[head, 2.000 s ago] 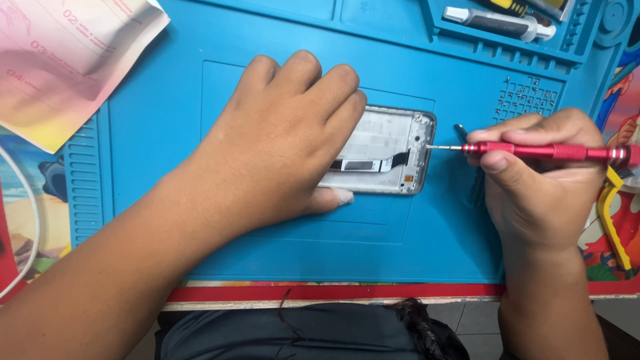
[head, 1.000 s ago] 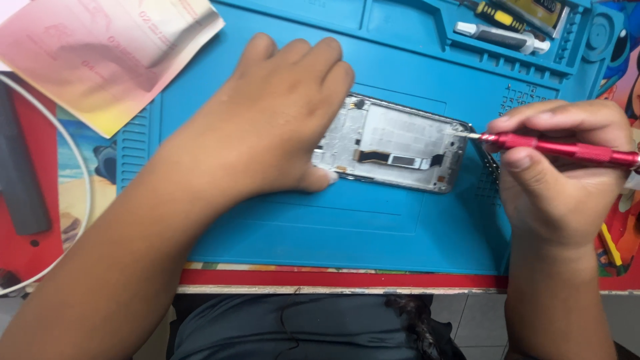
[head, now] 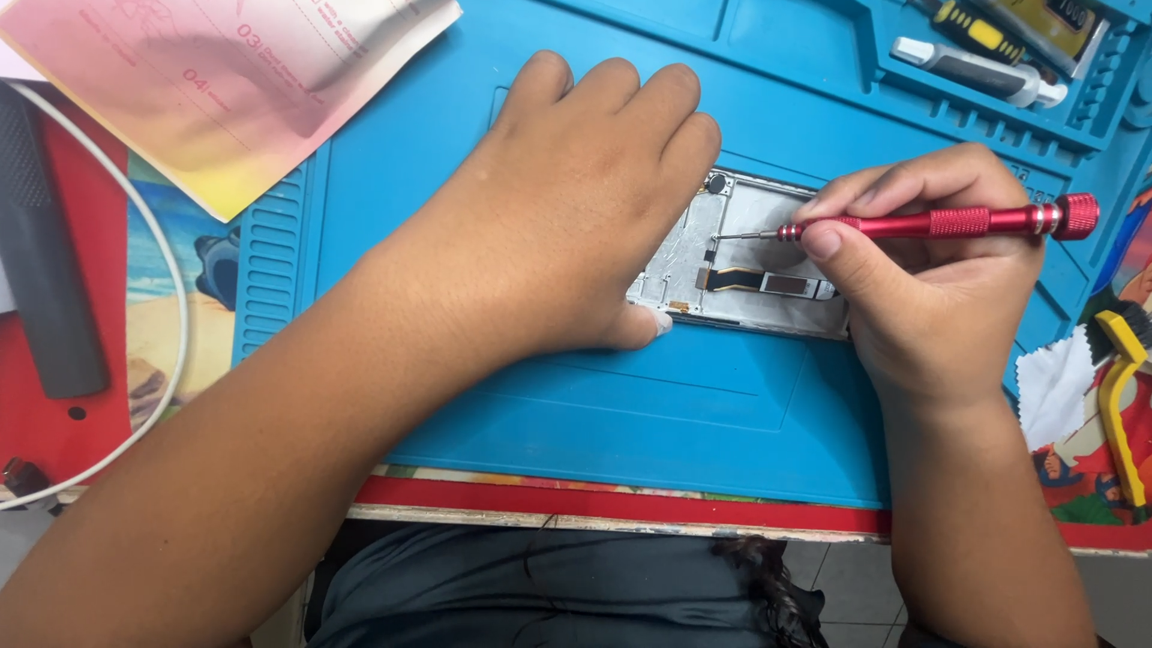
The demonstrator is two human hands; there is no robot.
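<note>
A smartphone's open metal frame (head: 684, 243) lies on a blue silicone repair mat (head: 576, 405), with a black and silver flex cable (head: 751, 281) across its inside. My left hand (head: 576, 207) holds the frame down, fingers over its left end and the thumb at its lower edge, hiding that end. In my right hand (head: 927, 261) is a red precision screwdriver (head: 958, 222), held nearly level. Its thin tip touches or hovers just over the frame's inner divider, near a small screw point; contact cannot be told. My right fingers cover the frame's right end.
A printed paper sheet (head: 270, 99) overlaps the mat's upper left. A white cable (head: 171, 243) curves beside a dark grey tool handle (head: 54, 261). A syringe (head: 976, 72) lies in the mat's upper-right tray. At the right are a white cloth (head: 1053, 387) and a yellow-handled tool (head: 1120, 405).
The screwdriver tip has moved left, from the frame's right end to its inner divider. My left hand stays on the frame. The view has shifted somewhat.
</note>
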